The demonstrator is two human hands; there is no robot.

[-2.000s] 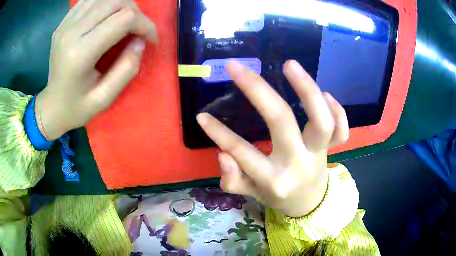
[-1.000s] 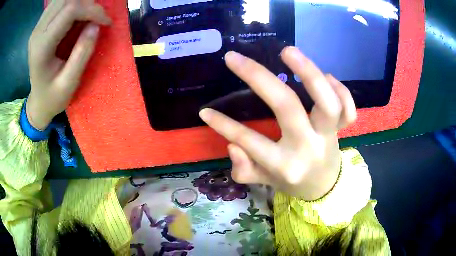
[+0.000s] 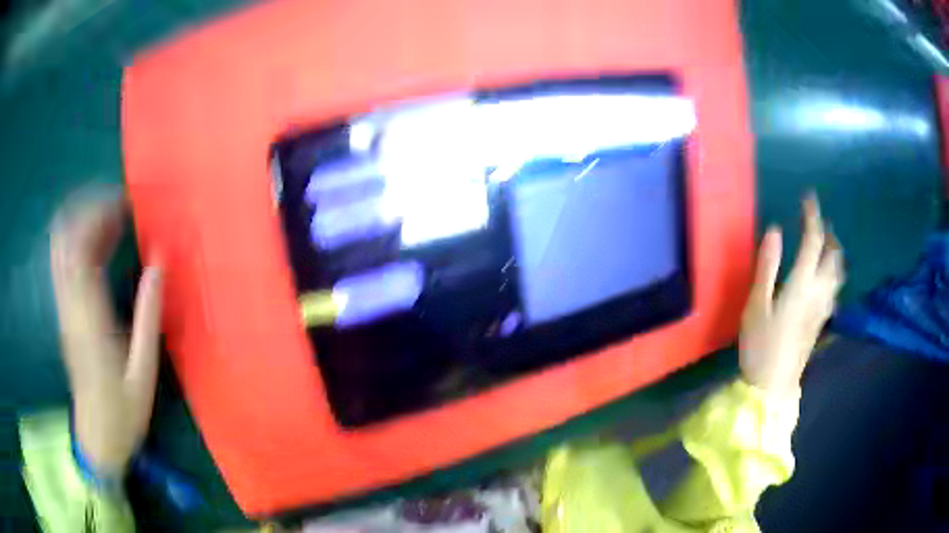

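Note:
The tablet (image 3: 447,323) lies screen up on a thick red-orange foam carrier (image 3: 219,260). Its lit screen shows dark settings with pale rounded panels and a blue-grey area at right. A yellow tape tab (image 3: 319,307) is at its left edge. My left hand (image 3: 104,333) is blurred beside the carrier's left edge, thumb at the foam; whether it grips the edge is unclear. My right hand (image 3: 791,302) is at the carrier's right edge, fingers apart, off the tablet, holding nothing visible.
The shiny green surface (image 3: 843,156) runs behind and to both sides of the carrier. A blue cloth-like thing (image 3: 905,307) is at the right. A red edge (image 3: 943,115) shows at the far right. White glare covers the screen's upper part. Patterned cloth (image 3: 447,512) shows below.
My right hand has moved off the tablet to the carrier's right side. My left hand is lower at the left edge. The view has shifted, showing the whole tablet and more of the carrier.

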